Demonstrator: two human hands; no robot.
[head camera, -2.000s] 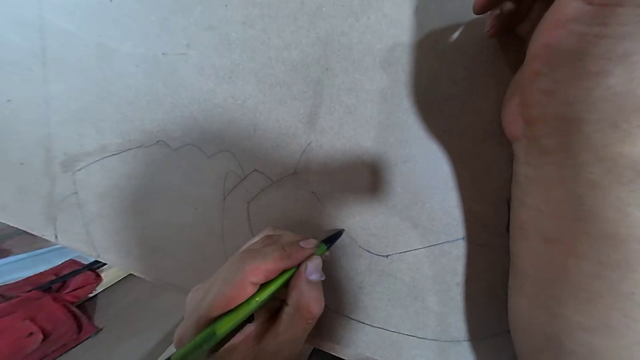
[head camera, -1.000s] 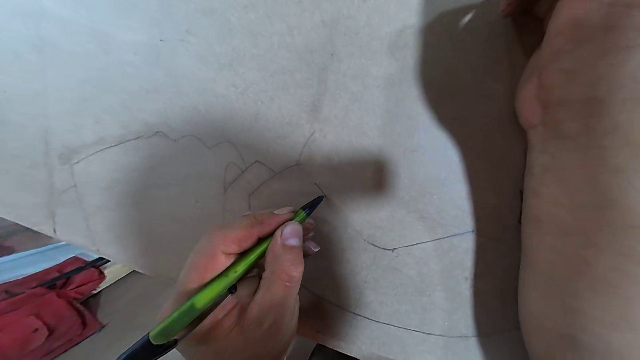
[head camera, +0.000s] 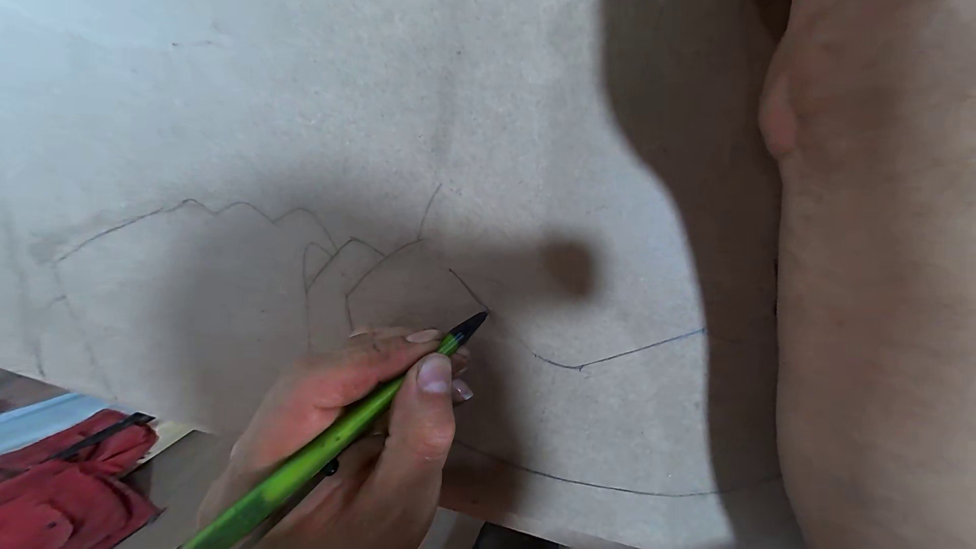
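Observation:
My left hand (head camera: 381, 427) holds a green pen or mechanical pencil (head camera: 305, 461) between thumb and fingers. Its dark tip touches a large sheet of pale paper or card (head camera: 518, 91), at the lower end of a short slanting line (head camera: 467, 288). Left of that tip runs a thin scalloped outline (head camera: 244, 203) with overlapping rounded shapes. To the right, a bent line (head camera: 640, 351) rises toward my right forearm. Only the base of my right hand (head camera: 781, 114) shows at the upper right; its fingers are out of view, so what it holds or touches is hidden.
My right forearm (head camera: 877, 343) fills the right side and casts a broad shadow. Crumpled red cloth (head camera: 69, 496) and a light blue strip (head camera: 53, 419) lie beyond the sheet's lower left edge. A long curved line (head camera: 610, 486) crosses the lower sheet.
The pen tip moved up and left from the bent line, then slightly down and right along the short slanting line. Right-hand fingers visible at the upper edge earlier are now out of view.

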